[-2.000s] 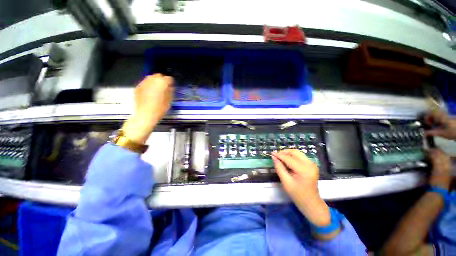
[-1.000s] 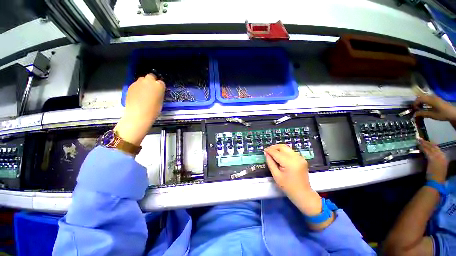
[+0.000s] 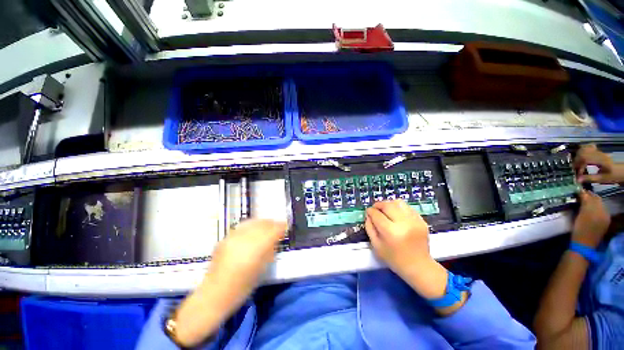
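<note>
A green circuit board panel (image 3: 328,217) with rows of black and white parts lies in a black pallet (image 3: 301,237) on the conveyor. My right hand (image 3: 399,234), with a blue wrist strap, is over the panel's lower middle, fingertips pinched together; whether they hold a part is hidden. My left hand (image 3: 248,254) is blurred, left of the pallet, its fingers pointing toward the panel; I cannot tell if it holds anything. Behind are a left blue bin (image 3: 229,130) with a tangle of leaded parts and a joined right bin (image 3: 352,113) with fewer, orange-red parts.
A brown-red box (image 3: 510,75) and a red holder (image 3: 364,39) stand behind. At right, another person's hands (image 3: 594,167) work at a second pallet (image 3: 540,183). A stained dark plate (image 3: 92,219) lies on the conveyor at left. A blue tote (image 3: 82,325) is below.
My left hand has left the left bin and come down toward the pallet's left edge. My right hand has stayed over the panel's lower part, with little movement.
</note>
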